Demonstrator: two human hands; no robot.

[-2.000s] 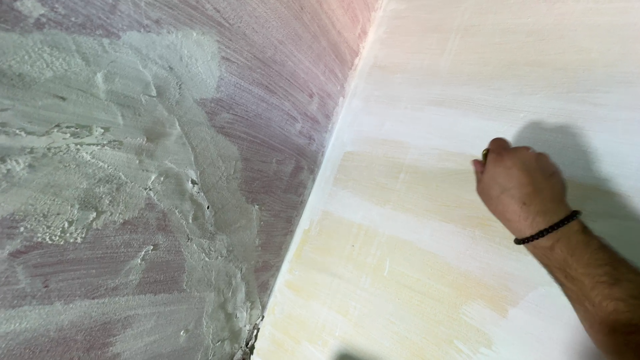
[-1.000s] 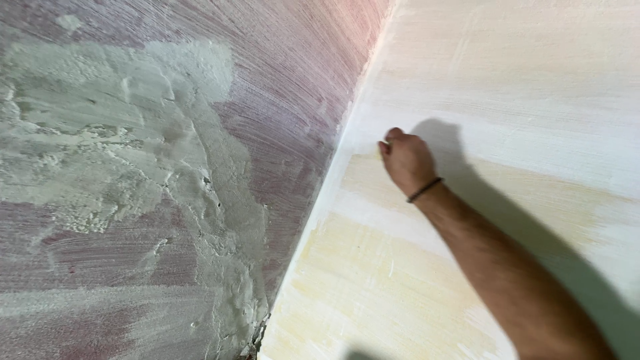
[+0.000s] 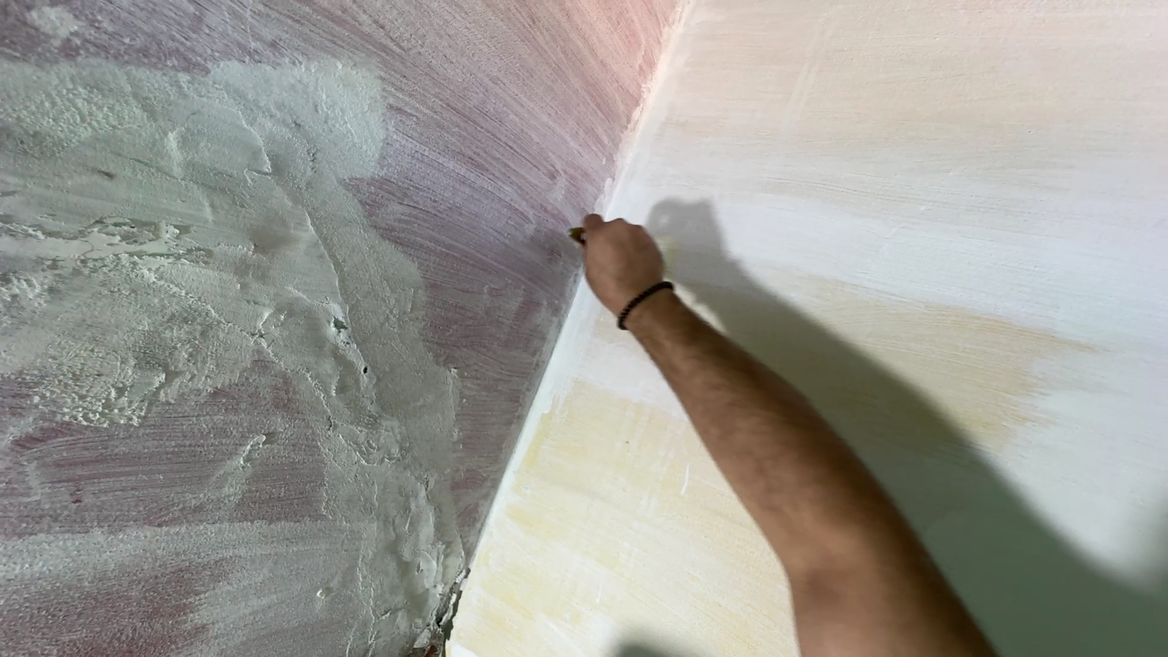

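Observation:
My right hand (image 3: 622, 260), with a black beaded bracelet (image 3: 644, 304) at its wrist, is closed round a small object (image 3: 577, 234). Only a dark yellowish end of that object shows past the fingers, so its kind cannot be told. The hand is at the corner where the purplish wall (image 3: 484, 228) meets the pale wall (image 3: 894, 228). White and yellow streaks cover the pale wall beside and below my hand. My left hand is out of view.
Rough grey-green plaster (image 3: 228, 274) with ridges and small holes lies over the purplish wall at the left. Low in the corner the edge is broken and dark (image 3: 447, 607). The arm's shadow (image 3: 876, 392) falls across the pale wall.
My right hand has moved left across the pale wall to the corner, the small object still in its fingers. More of the forearm shows now.

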